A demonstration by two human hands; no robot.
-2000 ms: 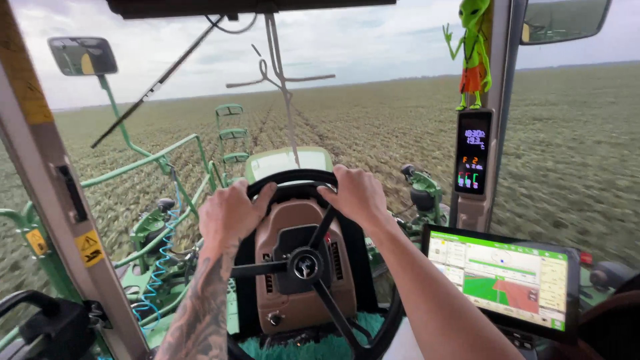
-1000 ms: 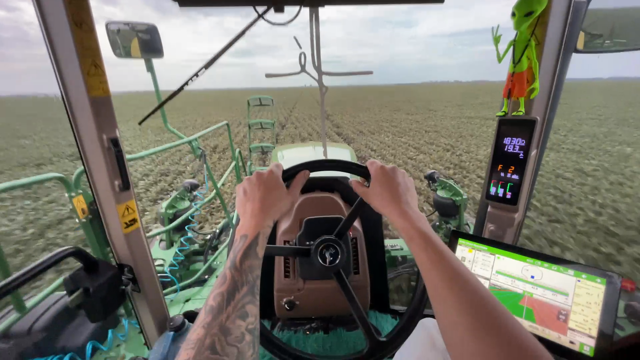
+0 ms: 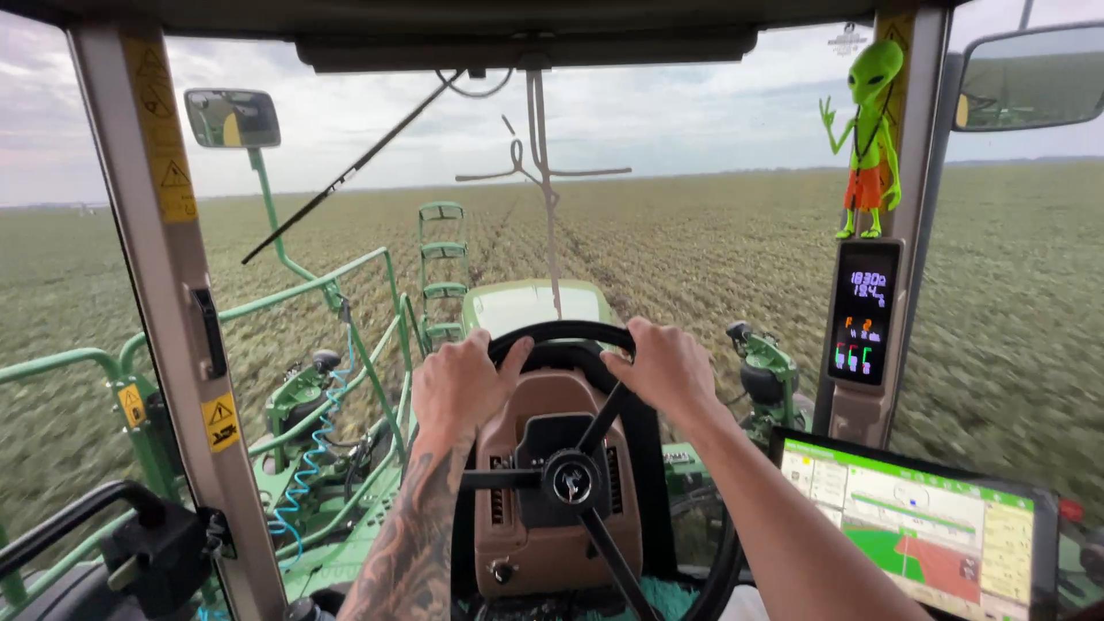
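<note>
Both hands are on the black steering wheel (image 3: 573,331) of a John Deere tractor cab. My left hand (image 3: 461,379) grips the rim at the upper left, its thumb over the inner edge; the forearm below is tattooed. My right hand (image 3: 668,366) is closed on the rim at the upper right, thumb pointing inward. Between the forearms stand the wheel's hub (image 3: 571,481) and the brown steering column (image 3: 552,552). The right forearm crosses in front of the lower right part of the wheel.
A lit guidance monitor (image 3: 914,517) stands at right, below a narrow display (image 3: 865,315) and a green alien figure (image 3: 871,138). Ahead lie the pale green hood (image 3: 535,302) and a crop field (image 3: 690,233). Green railings (image 3: 302,297) and a mirror (image 3: 233,118) are outside left.
Both hands stay on the upper rim. The wheel's spokes stand at a different angle than two seconds ago. The view has shifted somewhat.
</note>
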